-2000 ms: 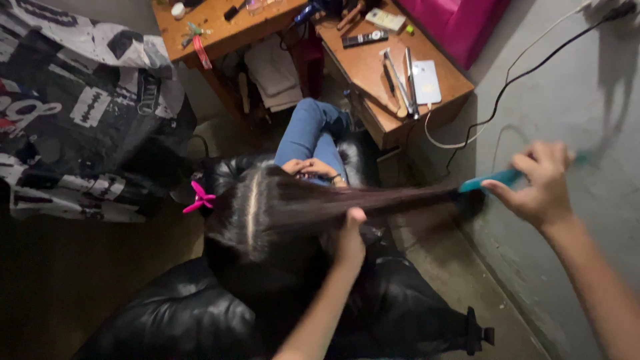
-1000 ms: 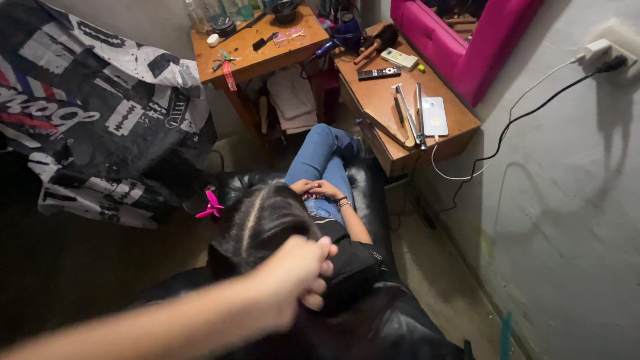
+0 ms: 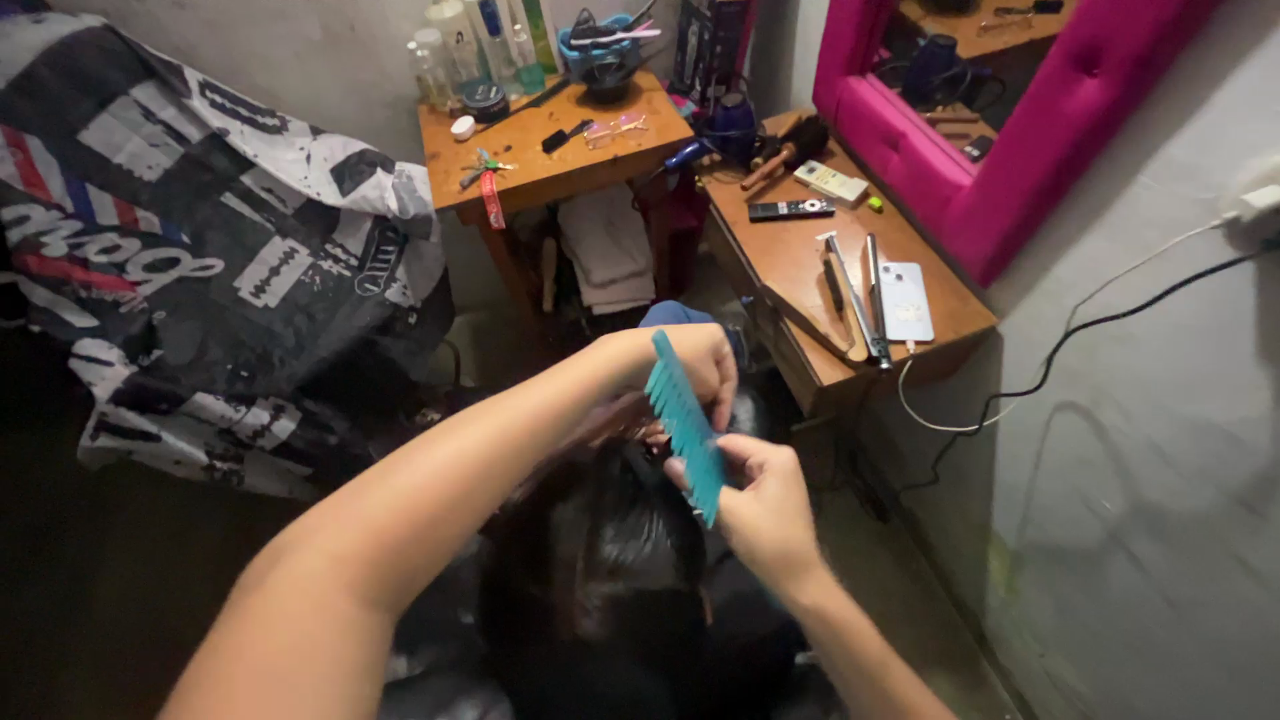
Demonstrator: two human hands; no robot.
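Note:
A teal wide-tooth comb (image 3: 688,430) is in my right hand (image 3: 765,500), its teeth facing left. My left hand (image 3: 700,365) reaches forward just beyond the comb, its fingers bent downward; whether they grip any hair is hidden. Under both arms is the dark hair (image 3: 600,540) of a seated person, blurred and in shadow. Only a bit of that person's blue jeans (image 3: 680,314) shows past my left wrist.
Ahead, a wooden table (image 3: 455,185) holds bottles, a bowl and glasses. A wooden drawer unit (image 3: 750,240) to the right carries a flat iron (image 3: 876,300), a remote (image 3: 791,210) and a charging phone (image 3: 906,302). Cables (image 3: 1060,340) hang along the right wall. A printed cape (image 3: 250,260) drapes at left.
My left hand has moved forward, away from its place over the hair. My right hand and the comb, mostly out of view one second ago, are back above the head. The pink clip no longer shows.

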